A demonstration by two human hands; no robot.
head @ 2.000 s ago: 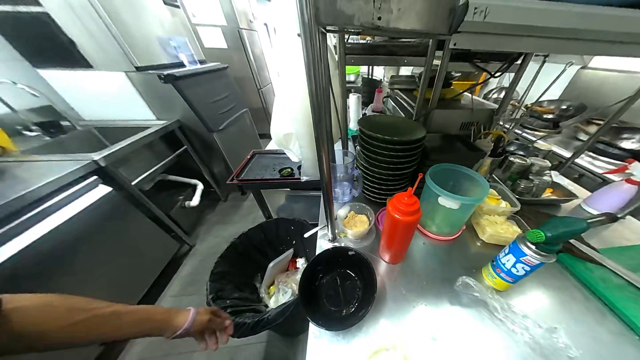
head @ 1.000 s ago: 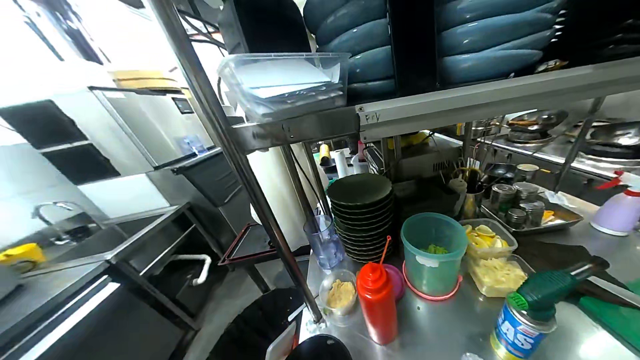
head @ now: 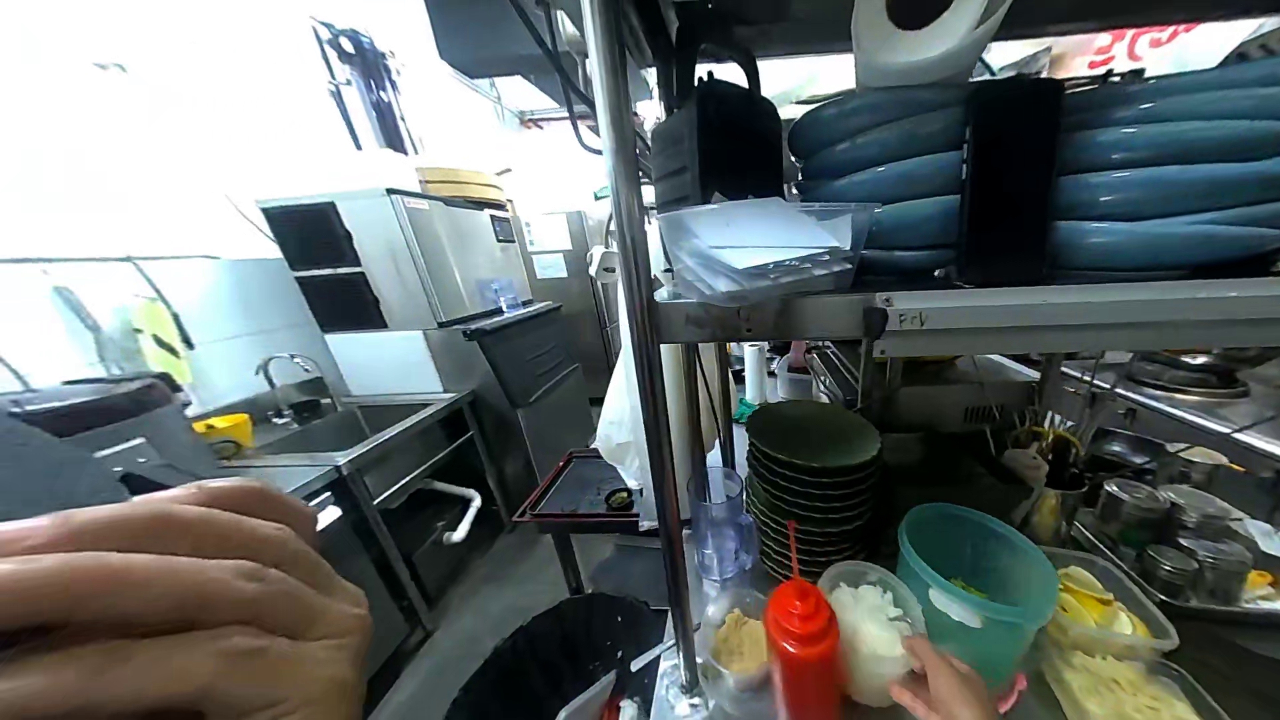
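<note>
My left hand [head: 190,600] is large and close at the lower left, its back toward me and fingers bent; whether it holds anything is hidden. At the bottom, my right hand [head: 940,685] touches the right side of a clear plastic tub of white shredded food [head: 870,630]. Just left of that tub stands a red squeeze bottle [head: 803,650], with a tub of tan food [head: 740,645] beyond it. A teal plastic container [head: 975,590] holding some greens is right of the tub. Behind are stacked dark plates [head: 815,480] and a clear plastic jug [head: 720,525].
A steel shelf post [head: 640,300] rises before me, its shelf holding blue bowls [head: 1170,180] and a clear bin of papers [head: 765,245]. Below left is a black-lined bin [head: 560,655]. Tubs of lemon slices [head: 1095,605] and pale shreds [head: 1120,685] lie right, near jars [head: 1130,510].
The view has swung upward. The tub of white food now stands between the red bottle and the teal container, with my right hand at it. My left hand has come close to the camera.
</note>
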